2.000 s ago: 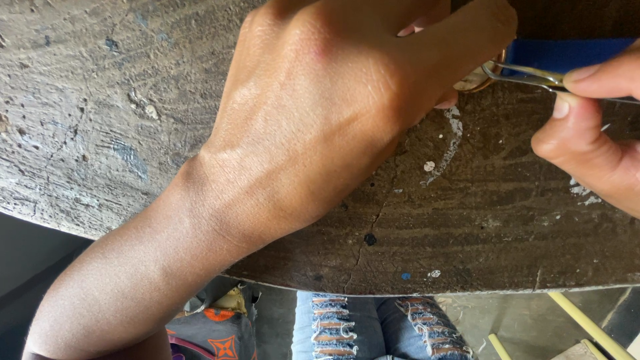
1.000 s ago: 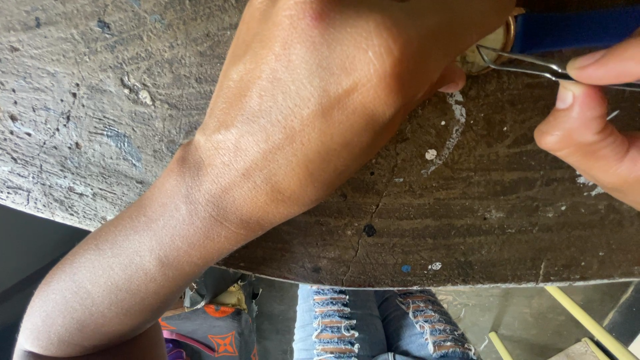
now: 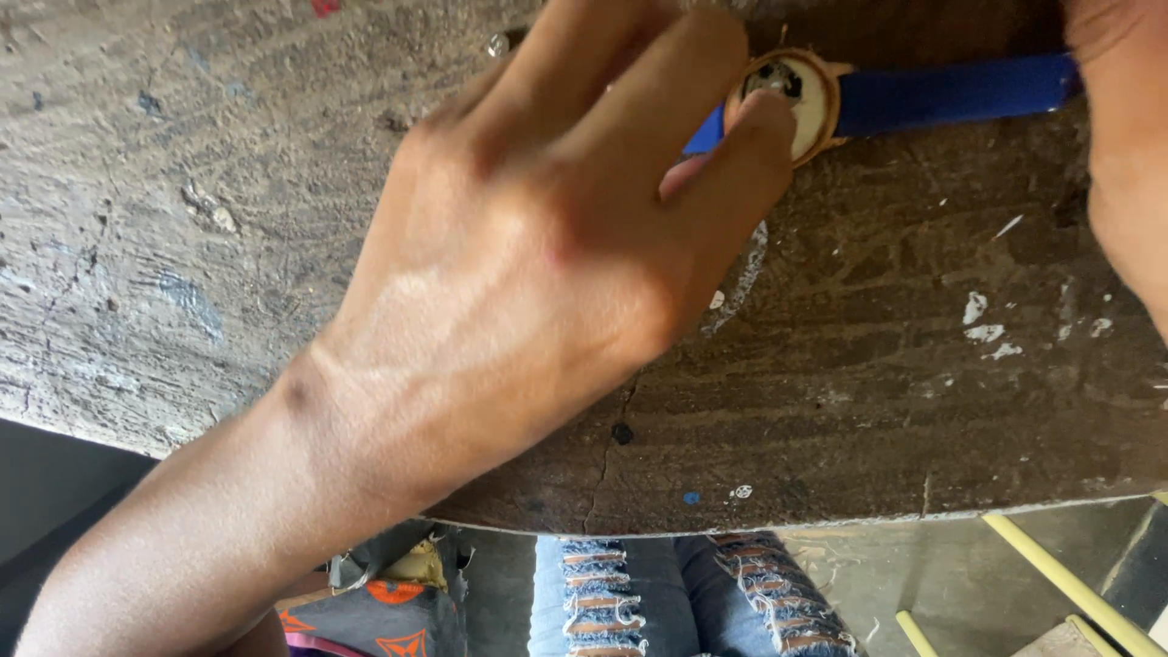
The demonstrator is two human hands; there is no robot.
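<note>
A wristwatch (image 3: 818, 100) with a gold-coloured case and a blue strap (image 3: 954, 94) lies on the worn wooden table. Its back is off, so part of the movement shows inside the case. My left hand (image 3: 547, 210) covers the left part of the watch, with a fingertip on the opened case and other fingers around it. At the right edge my right hand (image 3: 1127, 155) is near the free end of the strap; its fingers are out of frame, so what it holds is hidden.
A small metal-tipped object (image 3: 498, 44) lies beyond my left fingers. The table's front edge (image 3: 776, 525) curves above my jeans (image 3: 607, 593). A grey and orange patterned item (image 3: 392, 611) and yellow bars (image 3: 1058, 566) are below it.
My right hand has moved away from the watch case toward the right, and the tweezers it held are no longer in view. More of the watch now shows past my left hand.
</note>
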